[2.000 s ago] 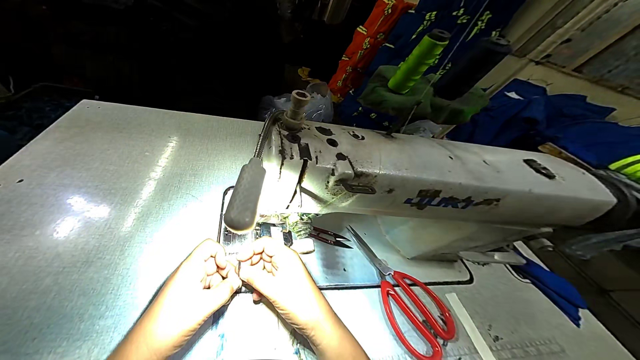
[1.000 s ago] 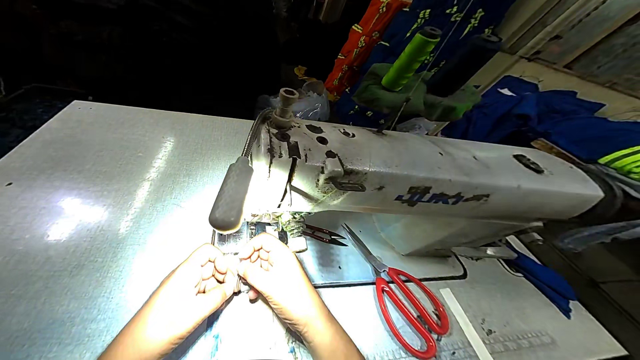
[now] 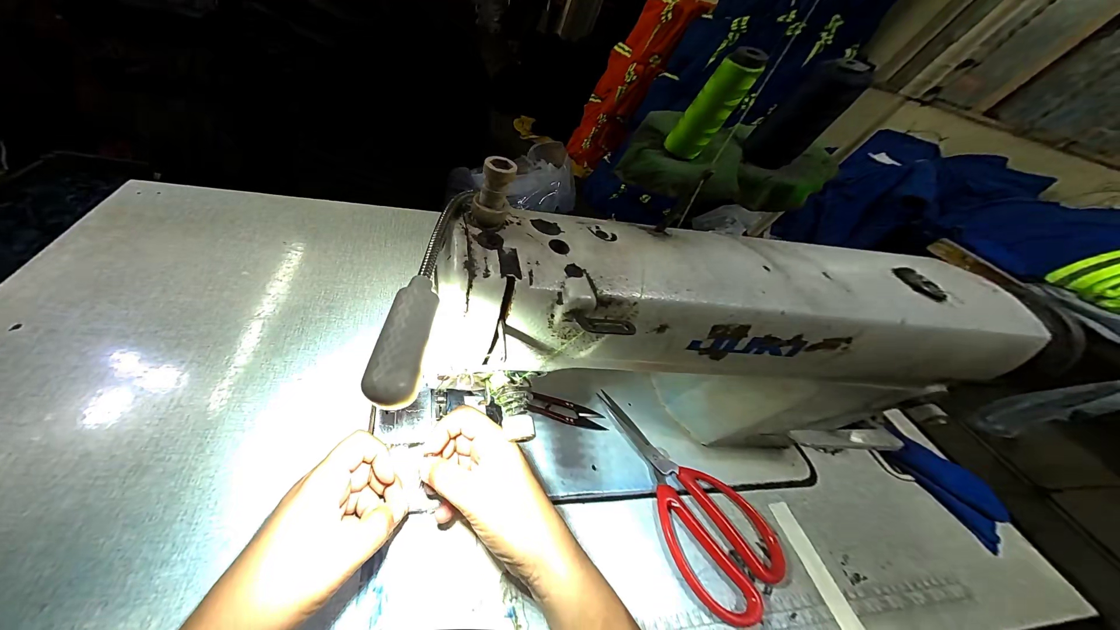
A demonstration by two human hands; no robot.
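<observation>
Both hands are close together just in front of the needle area of a white Juki sewing machine (image 3: 744,306). My left hand (image 3: 363,490) has curled fingers, and my right hand (image 3: 464,464) has its thumb and fingers pinched beside it. Glare hides whatever lies between the fingertips. Pale fabric (image 3: 437,573), overexposed, lies below the hands. A grey lamp on a flexible neck (image 3: 401,346) shines from just above them. Right of my right hand are dark thread snips (image 3: 564,409) and red-handled scissors (image 3: 691,503) with open blades.
A white strip (image 3: 814,564) lies right of the scissors, near a ruler (image 3: 910,597). Blue cloth (image 3: 949,494) hangs at the table's right edge. Behind the machine stand a neon green thread cone (image 3: 716,103) and a dark cone (image 3: 809,109). More blue fabric (image 3: 919,201) is piled at the back right.
My two hands stay together at the needle area, with small finger movements. The fingertips are slightly farther apart than a second ago.
</observation>
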